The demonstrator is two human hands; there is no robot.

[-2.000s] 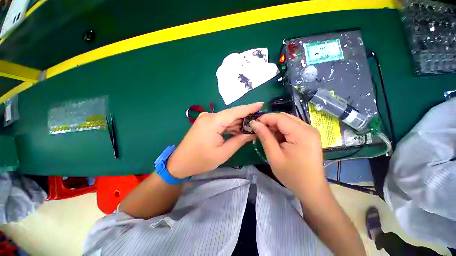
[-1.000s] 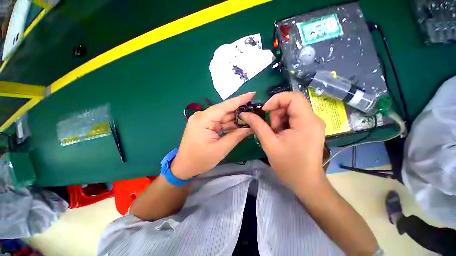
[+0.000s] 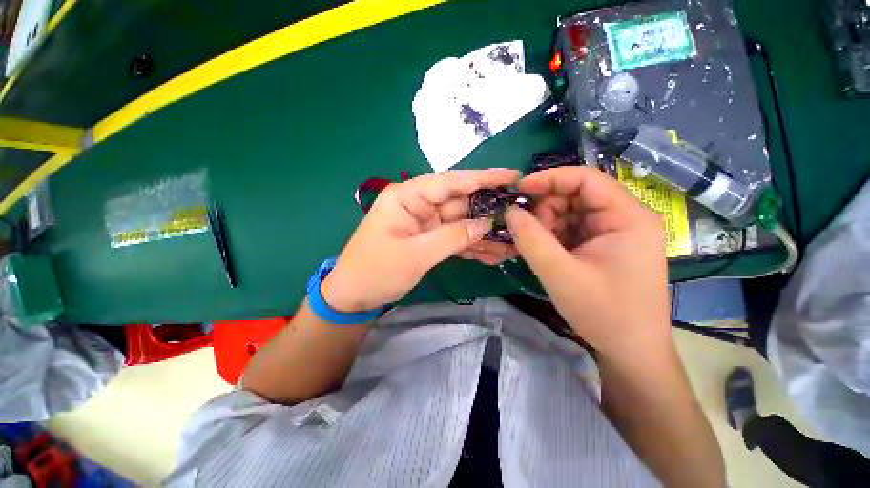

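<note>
A small black housing (image 3: 490, 206) with shiny parts is held up in front of me over the near edge of the green bench. My left hand (image 3: 420, 229), with a blue band at the wrist, grips its left side between thumb and fingers. My right hand (image 3: 587, 238) grips its right side, the thumb pressing on its face. The fingertips cover part of the housing, and I cannot tell whether a separate small part is in them.
The grey glue controller (image 3: 715, 95) lies at the right with the syringe (image 3: 692, 176) on it. Smeared white paper (image 3: 467, 100) lies beyond my hands. A clear parts strip (image 3: 157, 212) and tweezers (image 3: 221, 246) lie left. People in smocks sit at both sides.
Both hands still hold the housing, which now shows more between the fingertips. The left thumb has come onto its near side. The view has shifted slightly.
</note>
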